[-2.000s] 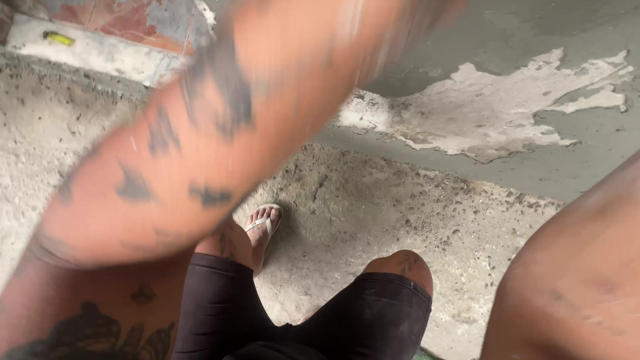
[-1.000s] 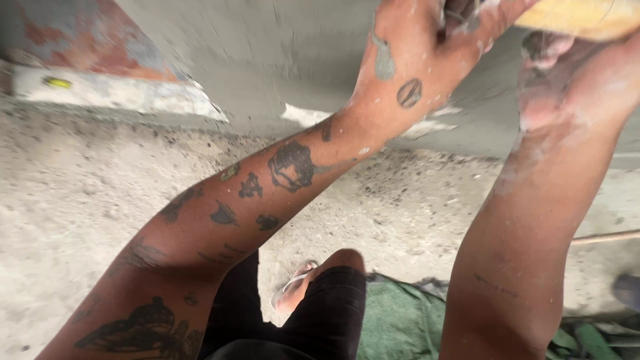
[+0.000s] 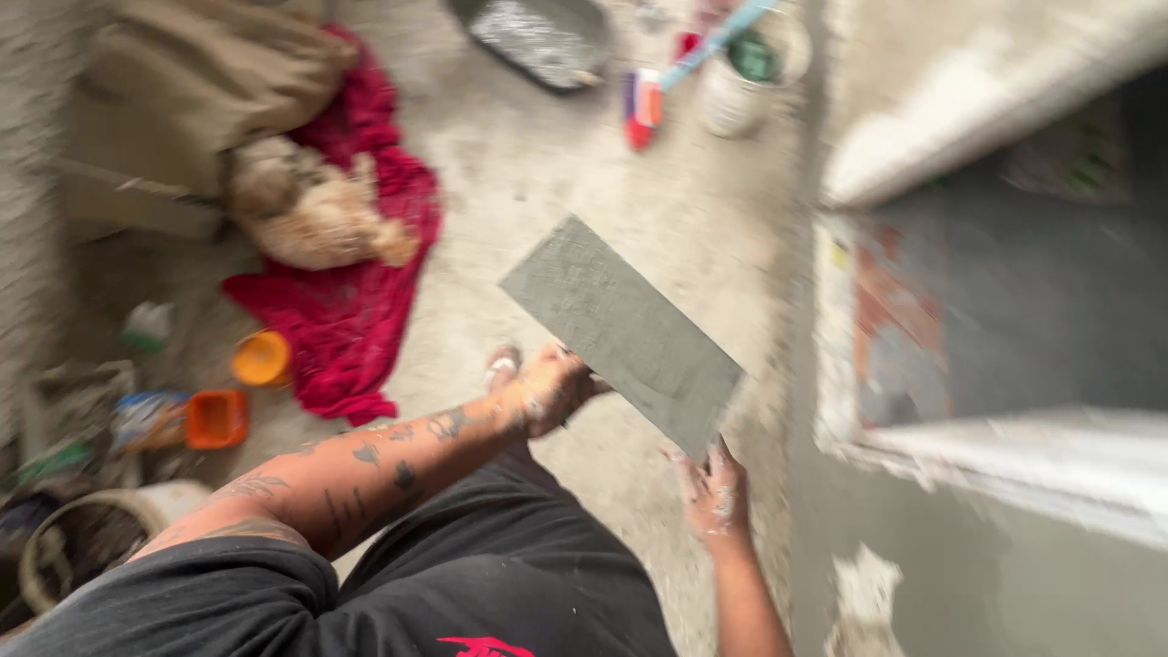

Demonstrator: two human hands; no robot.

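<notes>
A rectangular plastering float [image 3: 625,338], its flat face covered in grey, is held at a slant over the floor. My left hand [image 3: 549,391] is closed at its long lower-left edge; the handle is not visible, and the fingers are partly hidden and blurred. My right hand [image 3: 714,488], smeared with whitish material, is at the float's near right corner. Its fingertips meet that corner, partly behind it, and how firmly they grip cannot be seen.
A curly-haired dog [image 3: 315,205] lies on a red cloth [image 3: 365,338] at left, beside a large brown bag [image 3: 201,82]. A dark tub [image 3: 538,41], a white bucket [image 3: 735,96] and a blue-handled brush [image 3: 643,109] are ahead. Orange containers [image 3: 216,420] lie left; a grey plastered surface [image 3: 967,566] is at right.
The view has swung widely, from the grey plastered surface to the floor with the dog and tub. Both hands, at the upper right one second ago, are now lower in view at the float.
</notes>
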